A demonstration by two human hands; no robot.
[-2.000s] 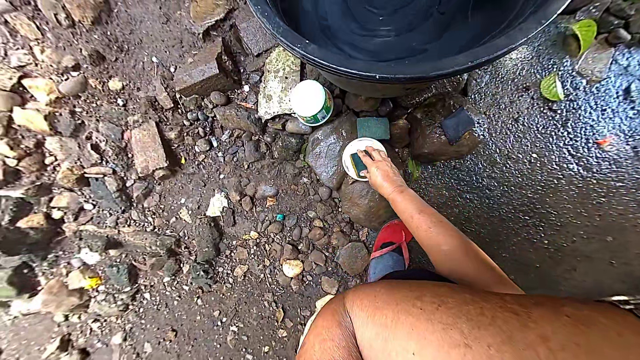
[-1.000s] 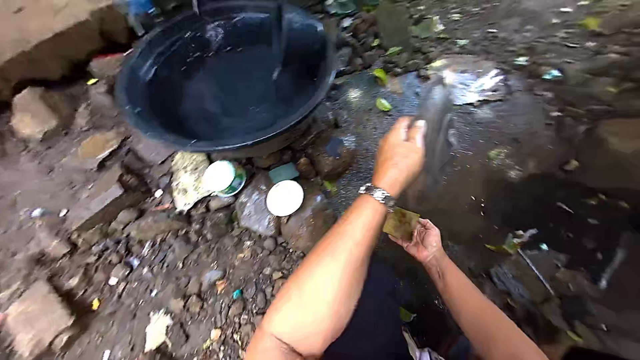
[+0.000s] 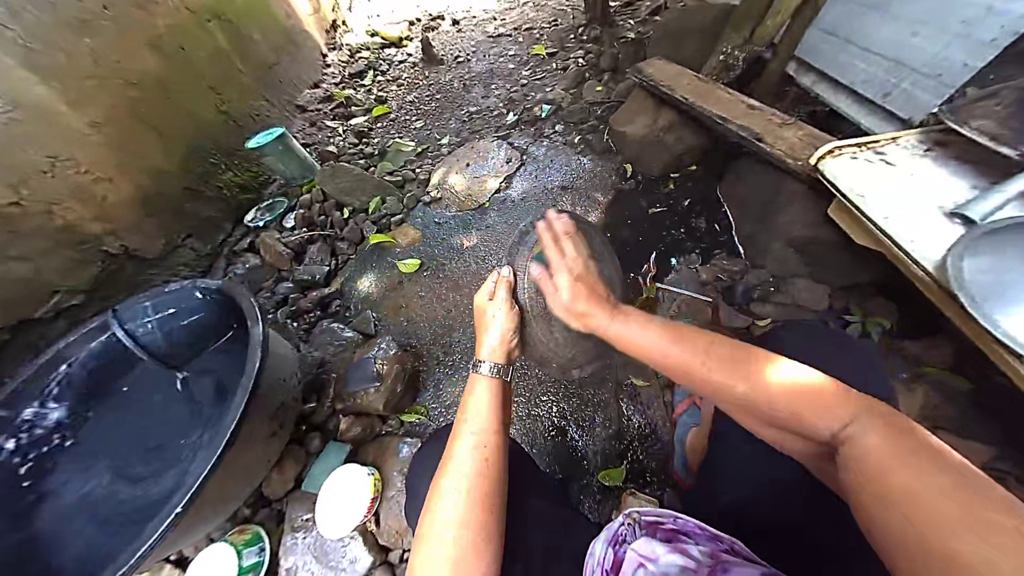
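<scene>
A round, dark, wet pan or lid [image 3: 572,352] is held tilted over the wet ground. My left hand [image 3: 498,316], with a metal-band watch at its wrist, grips its left edge with the thumb up. My right hand [image 3: 570,276] lies nearly flat on its face, fingers extended, over a scrubbing sponge [image 3: 539,255] of which only a small green bit shows. At the lower left, a white tub or lid [image 3: 346,502] sits on stones beside a green pad [image 3: 326,466]. A white and green tub [image 3: 248,548] stands at the bottom edge.
A large black basin [image 3: 260,320] of water fills the left. A greenish container [image 3: 284,156] leans near the wall. To the right are a dark puddle [image 3: 680,216], a wooden plank [image 3: 736,112] and a tray-like surface [image 3: 888,172] bearing metal cookware. Stones surround the wet slab.
The sponge has left the white tub where my right hand was touching it. The dark round piece, raised a second ago, is now lower, with my right hand against its face. The view has swung right.
</scene>
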